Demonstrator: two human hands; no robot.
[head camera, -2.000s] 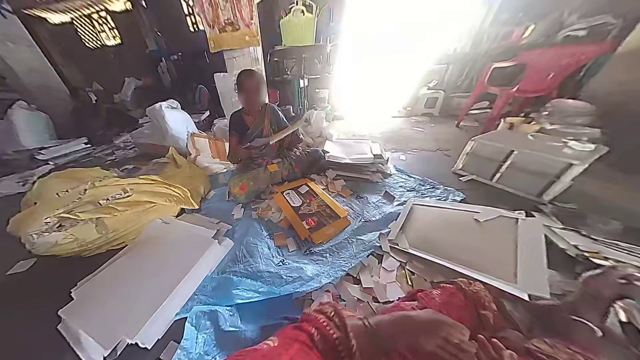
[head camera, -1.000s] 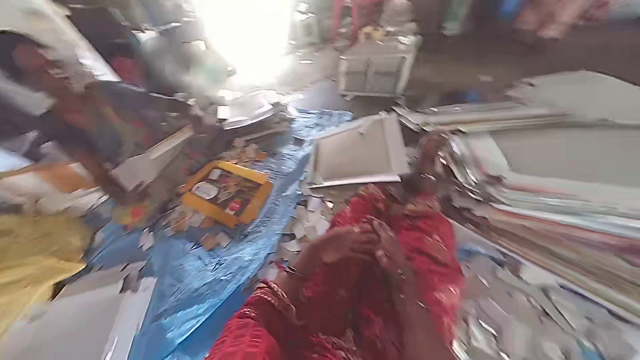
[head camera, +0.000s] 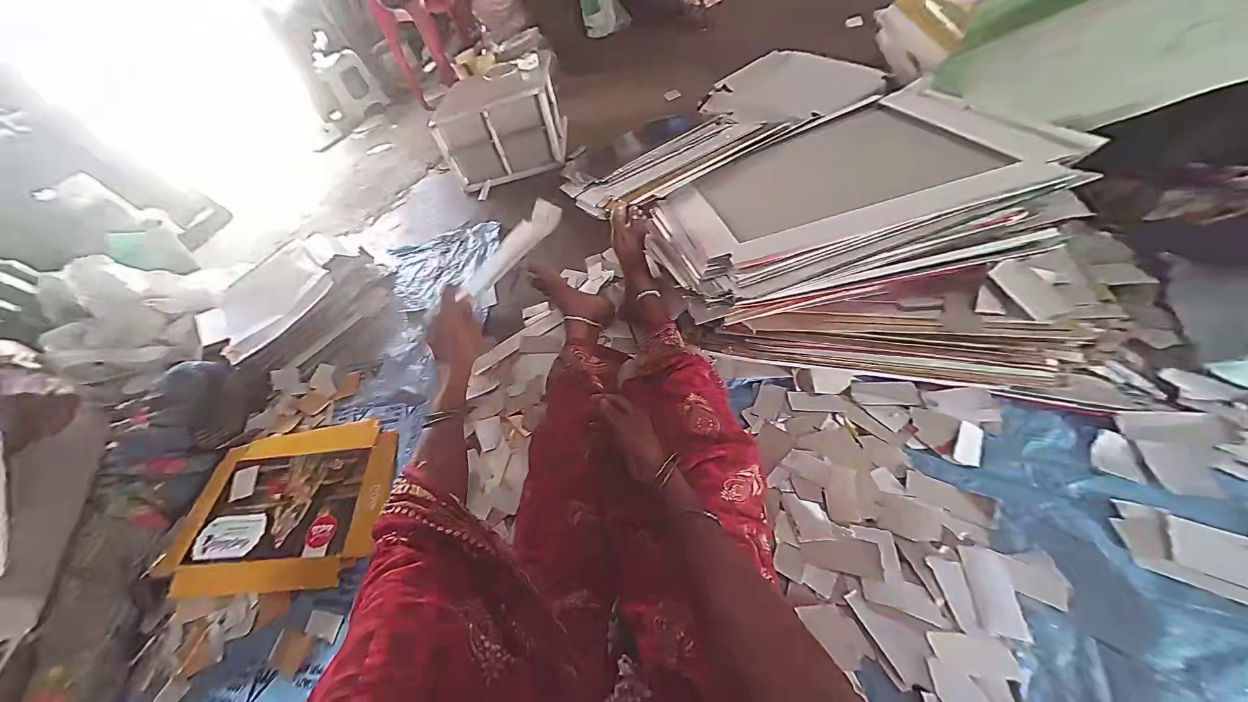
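Note:
My left hand (head camera: 455, 331) is raised over the blue sheet, closed on the near end of a white cardboard piece (head camera: 512, 249) that slants up and away to the right. My right hand (head camera: 629, 434) rests on my red-clad leg near the knee, with nothing seen in it; its fingers point down and are partly blurred. Left of my left arm lies a yellow-edged printed cardboard tray (head camera: 244, 448) with dark artwork and labels. Beyond my feet, to the right, a large stack of flat cardboard blanks (head camera: 848, 166) has a framed grey panel on top.
Small cardboard offcuts (head camera: 848, 497) are scattered on the blue plastic sheet (head camera: 1058, 507) at both sides of my legs. A flat stack (head camera: 302, 302) and white bags stand at left. A box-like cardboard piece (head camera: 502, 127) stands ahead. Part of another person (head camera: 185, 419) sits at left.
The view has swung right and down. One second ago my hands were close together over my lap; now they are apart, the left one forward with a white cardboard piece. The framed panel beyond my feet is gone from its place.

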